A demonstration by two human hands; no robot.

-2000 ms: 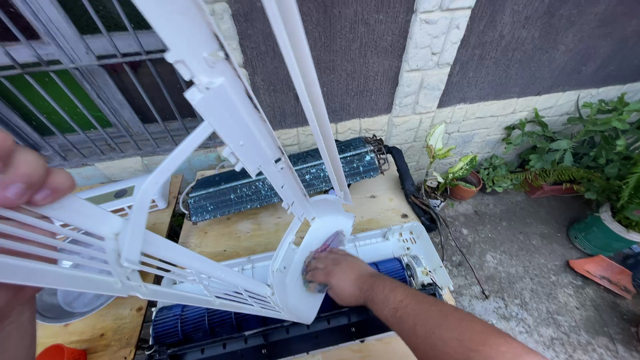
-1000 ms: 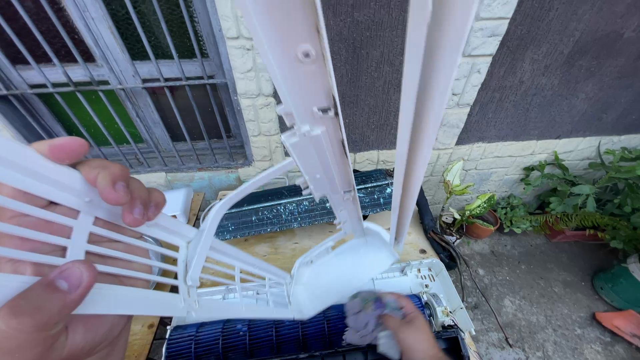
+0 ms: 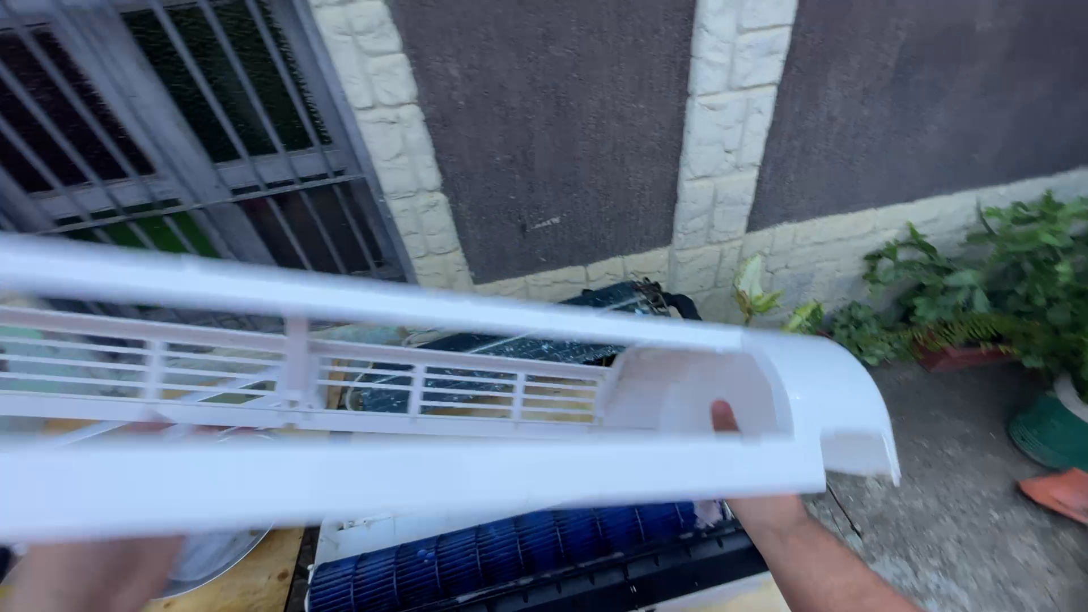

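A long white plastic air conditioner housing [image 3: 544, 472], blurred by motion, spans the view from the left edge to right of centre, its slatted grille at the back. My right hand [image 3: 761, 501] grips its right end from beneath, with a thumb tip showing through the opening. A bit of cloth [image 3: 707, 512] shows below that end. My left hand [image 3: 102, 569] is at the lower left under the housing, blurred, its fingers mostly hidden. Below the housing lies a blue cylindrical blower fan [image 3: 510, 552] by a black plastic part [image 3: 629, 574].
A finned coil [image 3: 484, 370] lies behind the housing on a plywood surface [image 3: 255, 582]. A round metal pan [image 3: 217, 557] is at the lower left. Behind stand a barred window [image 3: 212, 170] and a wall [image 3: 552, 127]; potted plants [image 3: 977, 297] are at the right.
The housing has been turned from steeply slanted to nearly level, its smooth outer side now showing. My right hand has gone from wiping its end with a cloth to gripping that end.
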